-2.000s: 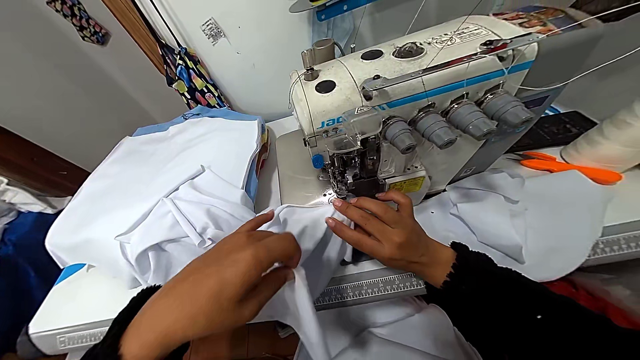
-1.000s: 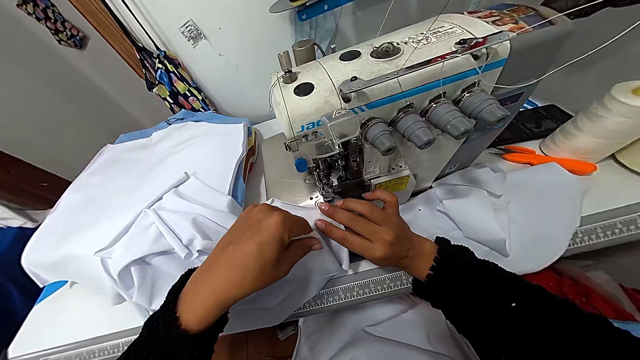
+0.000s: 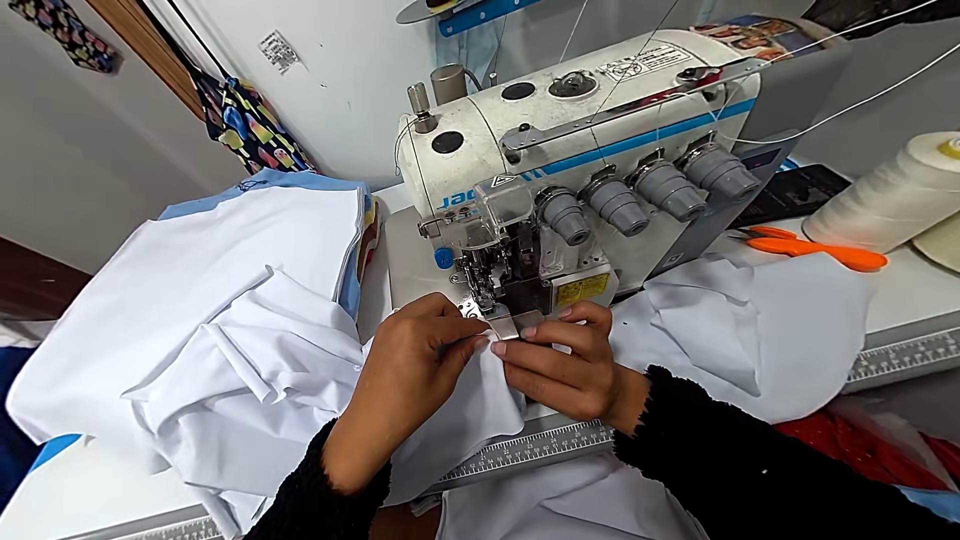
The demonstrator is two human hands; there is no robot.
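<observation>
A white Jack overlock sewing machine (image 3: 600,150) stands in the middle of the head view. Just in front of its presser foot (image 3: 491,300), my left hand (image 3: 412,367) pinches the edge of a white fabric piece (image 3: 465,442) between thumb and index finger. Close beside it on the right, my right hand (image 3: 566,360) has its fingertips on the same edge, by the metal plate. The fabric hangs down over the table's front edge. How much of it lies under the foot is hidden.
White fabric pieces (image 3: 247,240) are stacked at left, with a crumpled one (image 3: 262,382) in front. More white fabric (image 3: 720,322) lies at right, near orange-handled scissors (image 3: 817,246) and a cream thread cone (image 3: 885,191). A measuring tape (image 3: 525,450) runs along the front edge.
My left hand has moved up to the fabric edge by the presser foot, close to my right hand. The right hand's fingers have shifted slightly away from the foot.
</observation>
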